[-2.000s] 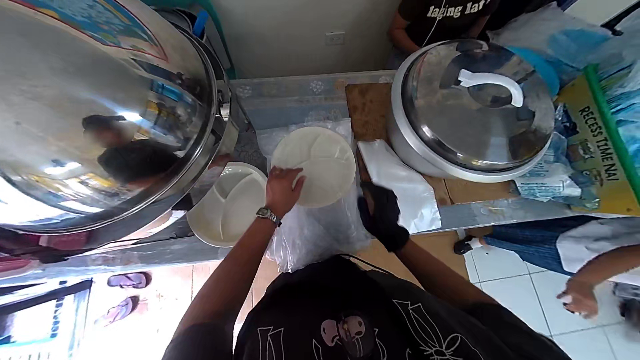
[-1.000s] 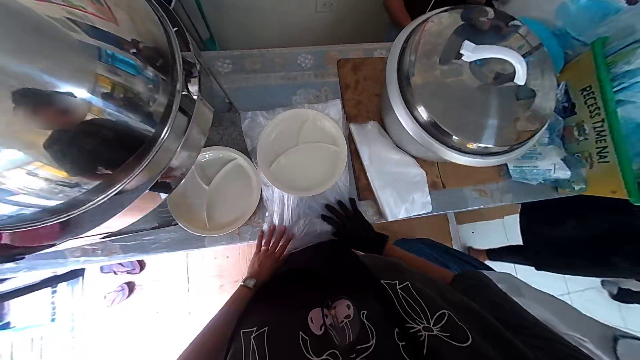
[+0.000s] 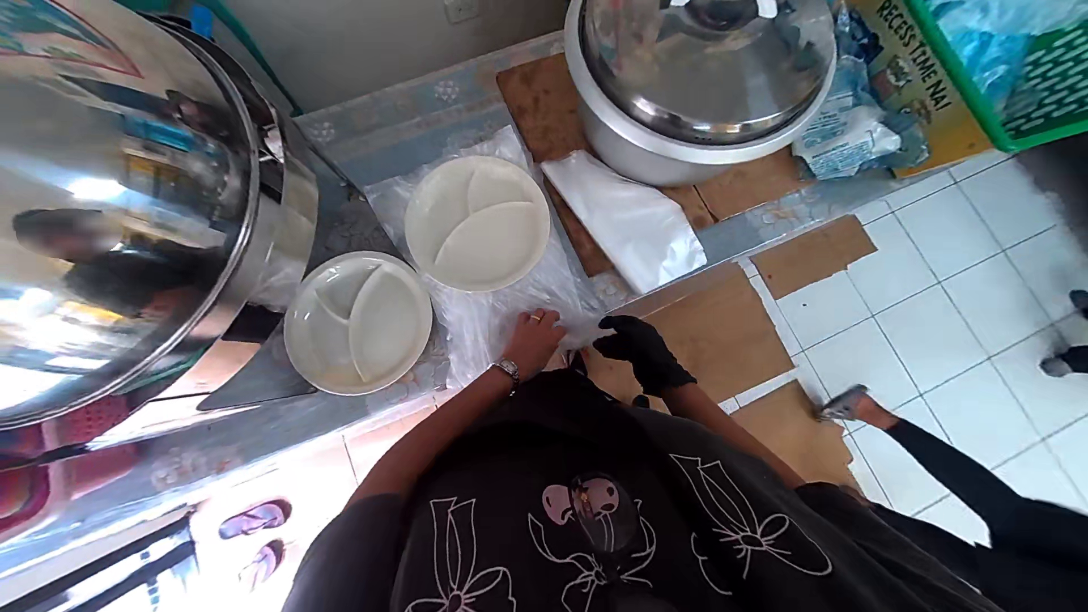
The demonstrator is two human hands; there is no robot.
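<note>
Two divided plates lie on the covered table: one cream plate [image 3: 478,223] on clear plastic bags [image 3: 484,327], the other plate [image 3: 359,323] to its lower left, beside the large shiny metal container. My left hand [image 3: 535,342], bare with a ring and a wristwatch, touches the front part of the plastic bags; its fingers are curled, and whether they grip the plastic is unclear. My right hand [image 3: 642,350], in a black glove, has bent fingers at the right front edge of the same plastic. A folded white plastic sheet [image 3: 629,223] lies right of the bags.
A dome-lidded metal container [image 3: 127,204] fills the left. A lidded aluminium pot [image 3: 701,93] stands on brown board at the back right, near plastic packs [image 3: 850,140] and a green basket [image 3: 1003,76]. Another person's leg [image 3: 943,450] shows at the lower right; slippers [image 3: 255,518] lie on the floor.
My left hand was at the upper plate two seconds ago and is now on the plastic at the table's front. The gloved fingers, spread one second ago, are now bent. The view has shifted.
</note>
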